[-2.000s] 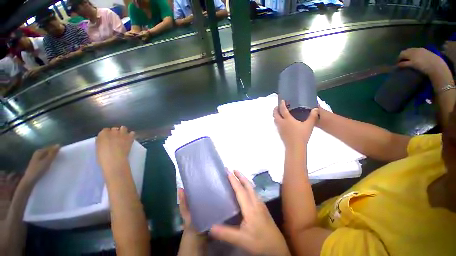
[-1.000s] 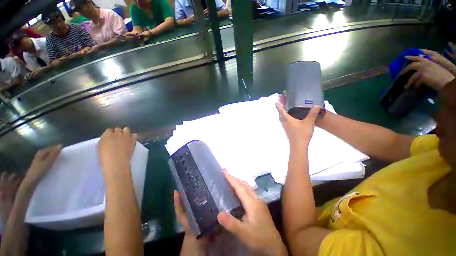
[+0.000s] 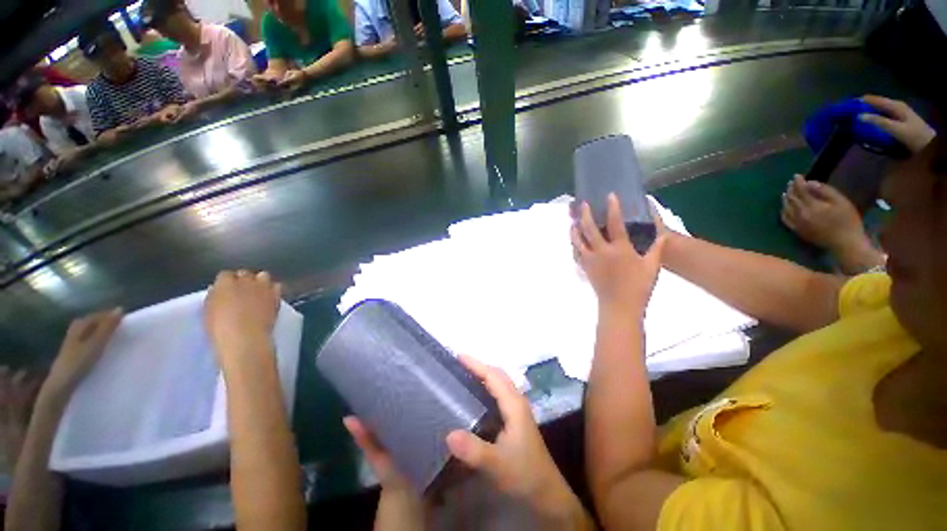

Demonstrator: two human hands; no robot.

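A dark grey speaker [image 3: 400,389] is held in both my hands at the lower middle, tilted with its far end up and left. Its fine-textured grille faces me; a dark strip shows along its right edge. My right hand [image 3: 514,446] grips the near right end, thumb on the grille. My left hand [image 3: 382,477] holds it from below at the near left; only some fingers and part of the hand show. White sheets [image 3: 519,280] lie in fanned stacks beyond the speaker.
A neighbour in yellow [image 3: 800,415] at right holds another speaker [image 3: 611,182] over the sheets. At left, another person's hands hold a white foam tray [image 3: 135,394]. A green post [image 3: 495,93] stands before the conveyor [image 3: 343,197]. Far right, hands hold blue cloth [image 3: 846,127]. People sit across.
My speaker has been rolled: the black panel with marks faced me a second ago, now the grille does. Its far end has shifted left. The neighbour's speaker has turned and its badge is hidden.
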